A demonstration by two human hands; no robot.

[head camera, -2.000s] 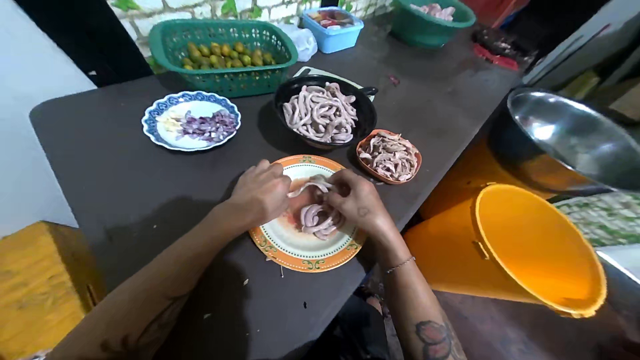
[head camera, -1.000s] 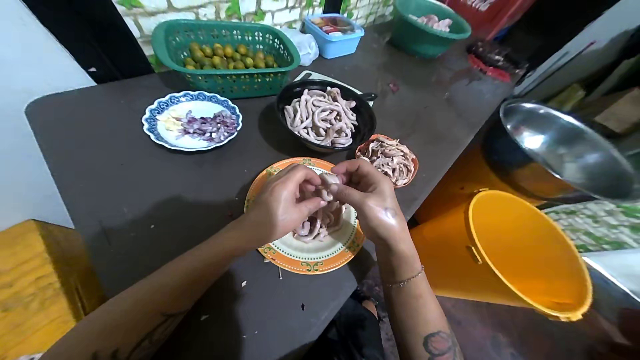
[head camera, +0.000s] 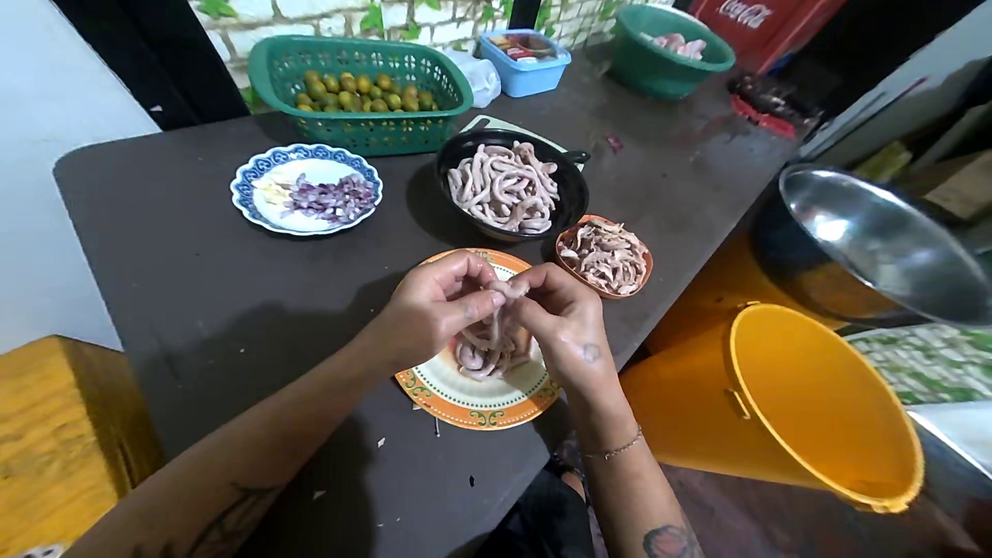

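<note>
My left hand and my right hand pinch a pale, tube-like piece of intestine between their fingertips, above a plate. Part of it hangs down to more coiled intestine lying on the orange-rimmed plate. Behind the hands, a black bowl holds a heap of whole pale intestines. Right of it, close to my right hand, a small orange bowl contains thin, opened-looking strips. The fingers partly cover the held piece.
A blue-rimmed plate bears chopped purple onion and pale bits. Behind stand a green basket of small citrus fruits, a light-blue container and a green basin with pale meat. Beyond the table's right edge are a yellow bucket and a metal basin.
Two seconds ago my hands were farther apart, low over the plate. They have come together and up, with the piece held between the fingertips of both.
</note>
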